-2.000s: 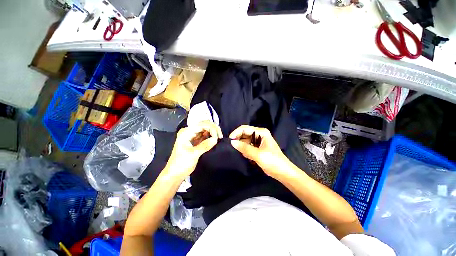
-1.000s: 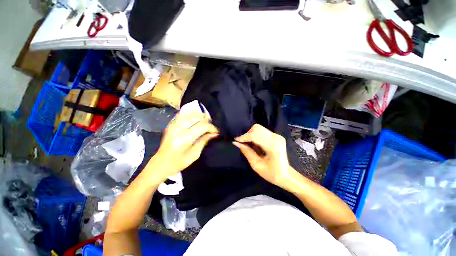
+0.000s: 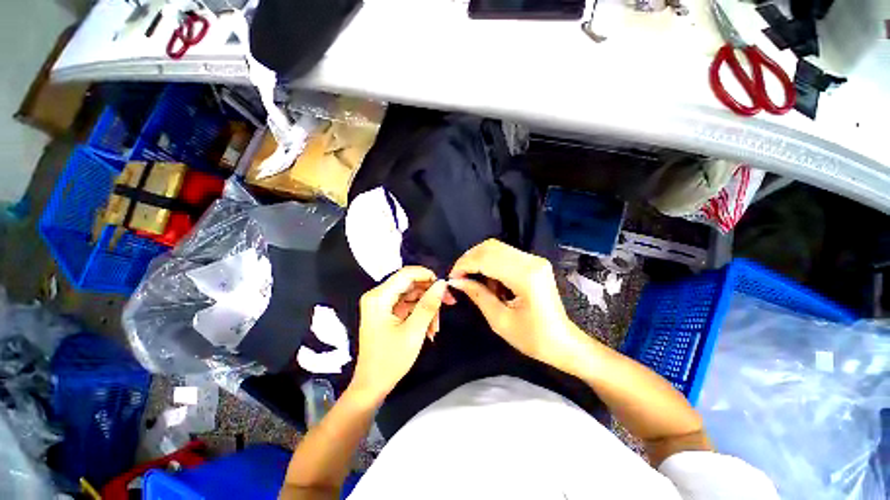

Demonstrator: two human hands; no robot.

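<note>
A black garment [image 3: 444, 186] fills my lap. My left hand [image 3: 402, 317] and my right hand [image 3: 512, 298] meet over it, fingertips nearly touching. Each hand pinches with thumb and finger at one spot. What lies between the fingertips is too small to tell apart from the black cloth; a tiny pale bit shows there. A rounded white patch [image 3: 374, 234] lies on the black cloth just beyond my left hand. A smaller white piece [image 3: 325, 342] lies further left.
A white table [image 3: 546, 73] crosses the top, with red-handled shears [image 3: 751, 78] at right, a second red-handled pair [image 3: 187, 35] at left and a black phone [image 3: 527, 8]. A clear bag [image 3: 176, 312] is left of my lap. Blue crates [image 3: 683, 322] stand on both sides.
My left hand has moved down and right off the white patch, and its fingertips now meet my right hand's. The white patch and the smaller white piece show more fully.
</note>
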